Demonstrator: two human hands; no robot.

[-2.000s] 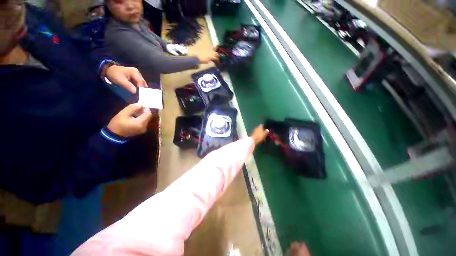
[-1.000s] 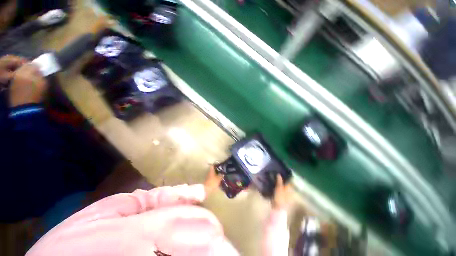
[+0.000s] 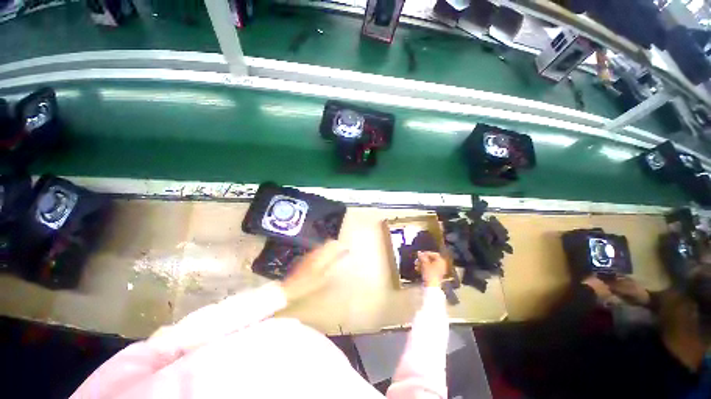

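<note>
An open speaker housing (image 3: 284, 215) lies on the bench in front of me, its larger half with the round silver driver at the belt edge. The smaller half (image 3: 269, 259) lies toward me. My left hand (image 3: 316, 269) is beside the smaller half, fingers extended, partly blurred; I see nothing held in it. My right hand (image 3: 432, 267) is at the near right part of the small open carton (image 3: 395, 278), over dark and white pieces inside. Its fingers are bent together; whether they pinch a piece cannot be told.
Loose black pads (image 3: 477, 241) are heaped right of the carton. Other housings stand on the bench at left (image 3: 58, 206) and right (image 3: 600, 251), where another person's hands (image 3: 620, 289) work. More housings (image 3: 348, 125) are on the green belt (image 3: 210, 132). Pale scraps (image 3: 152, 269) litter the left bench.
The view has swung right. The housing that was between both hands now lies on the bench. My right hand has left it for the carton; my left hand stays beside it.
</note>
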